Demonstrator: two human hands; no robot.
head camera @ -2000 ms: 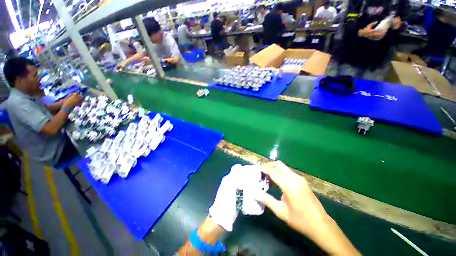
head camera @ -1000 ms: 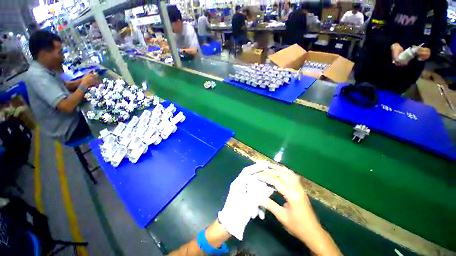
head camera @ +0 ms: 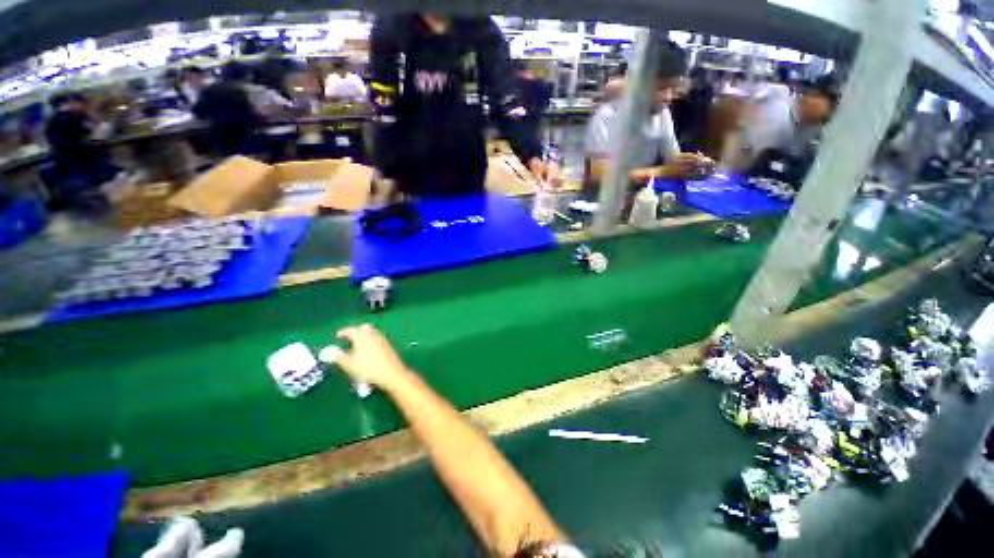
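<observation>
A white housing unit (head camera: 294, 368) lies on the green conveyor belt at centre left. My bare right hand (head camera: 368, 358) reaches over the belt just right of it, fingers apart. A small white piece (head camera: 330, 354) shows at its fingertips; whether it touches them is unclear. Another small pale thing (head camera: 363, 388) shows just below the hand, blurred. My gloved left hand (head camera: 194, 538) is cut off by the bottom edge at left. Only some white fingers show, and its palm is hidden.
Subassemblies with wires (head camera: 812, 409) are heaped on the bench at right. A white stick (head camera: 597, 436) lies on the bench. More units (head camera: 376, 292) sit on the belt. A slanted post (head camera: 812, 185) stands at right. People work across the belt.
The view has swung right. My hands, together around a white housing before, are now apart. My right hand has reached out over the belt, and my left is low at the frame edge.
</observation>
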